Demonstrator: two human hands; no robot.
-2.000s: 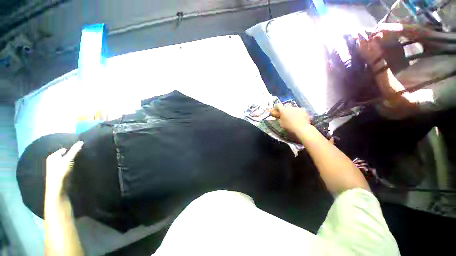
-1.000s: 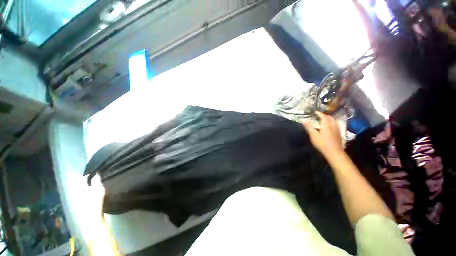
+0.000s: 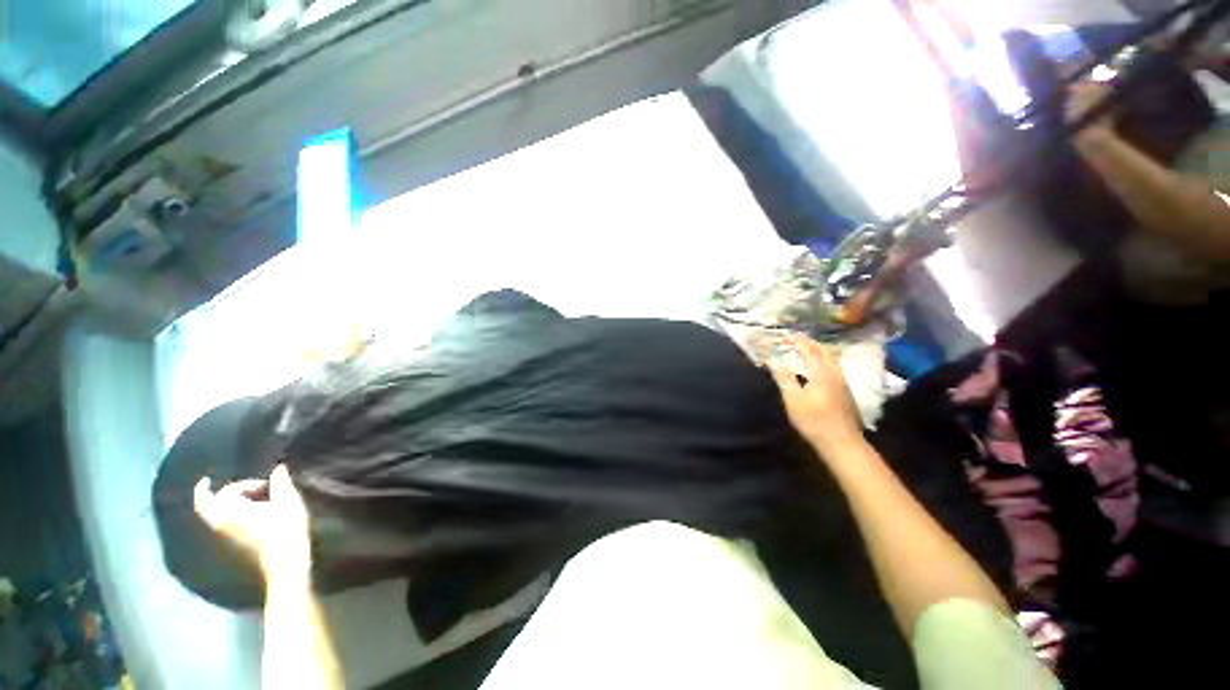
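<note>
A black garment (image 3: 540, 418) lies creased and stretched lengthwise over the dark pressing board, whose rounded end (image 3: 202, 458) shows at the left. My left hand (image 3: 256, 519) is at the garment's left edge, its thumb and fingers curled; whether it pinches cloth is unclear. My right hand (image 3: 816, 398) is at the garment's right edge beside the crumpled whitish cloth (image 3: 769, 299), fingers spread, with nothing visible in it. The steam iron stands on that cloth, its orange-brown handle (image 3: 858, 305) just above my right hand, not touched.
The white pressing table (image 3: 580, 216) has a blue upright block (image 3: 325, 182) at its back edge. Pink-and-black cloth (image 3: 1012, 472) hangs at the right. Another person's arm (image 3: 1147, 182) is at the upper right, by a neighbouring white table (image 3: 850, 121). Hoses run from the iron to the upper right.
My right hand has left the iron's handle and moved to the garment's edge. The garment was pulled across the board's left end, then shifted so the rounded end shows again. The view has turned.
</note>
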